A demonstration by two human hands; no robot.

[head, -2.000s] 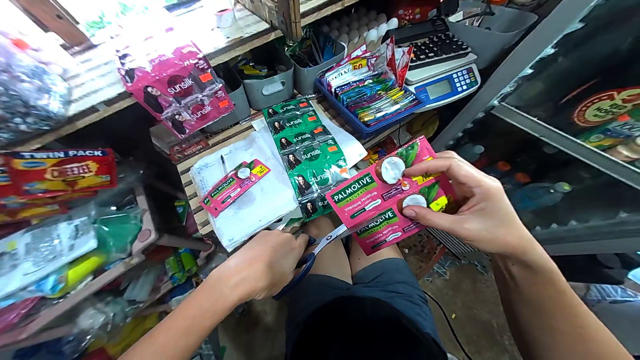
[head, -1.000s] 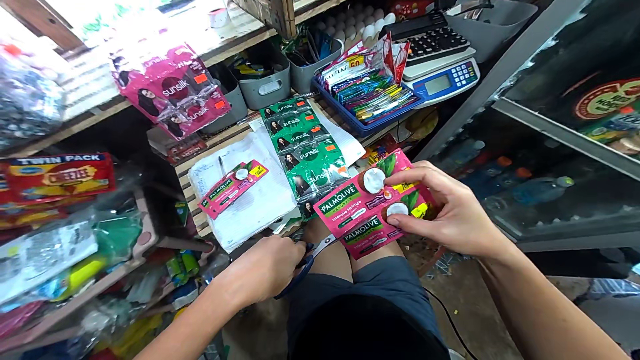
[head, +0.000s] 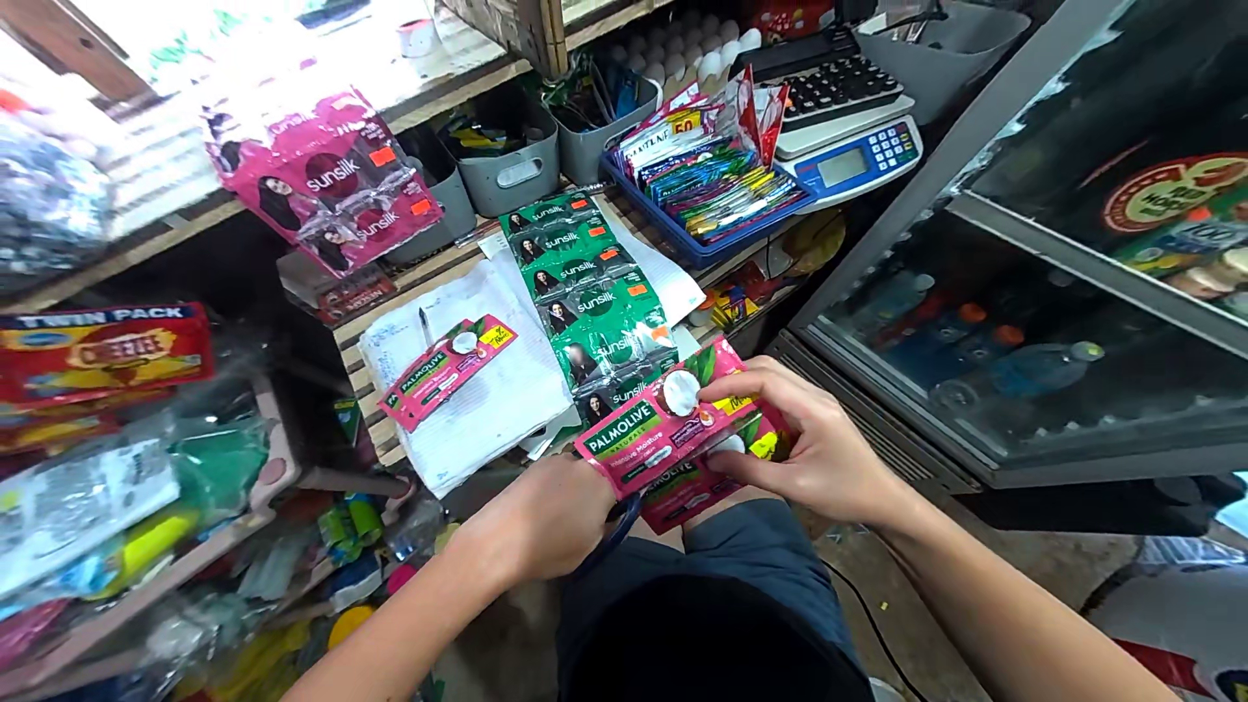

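Note:
My right hand (head: 809,439) pinches two joined pink Palmolive sachets (head: 648,434) between thumb and fingers, above my lap. My left hand (head: 546,517) is closed on the dark blue handle of scissors (head: 614,536); the blades are hidden by the sachets, whose left end touches my fingers. Another pink Palmolive sachet piece (head: 448,369) lies on an open notebook (head: 487,429), beside a pen (head: 425,327). A strip of green Sunsilk sachets (head: 585,283) runs down the slatted wooden table, its lower end behind the held sachets.
Pink Sunsilk sachets (head: 327,180) hang at the upper left. A blue basket of sachets (head: 707,244), gray bins (head: 507,175) and a digital scale (head: 858,161) line the back. A glass-door fridge (head: 1053,292) stands right; a rack of packets (head: 234,507) is at left.
The scissor blades, visible between my left hand and the sachets earlier, are now hidden behind them. The held sachets and my left hand have come together.

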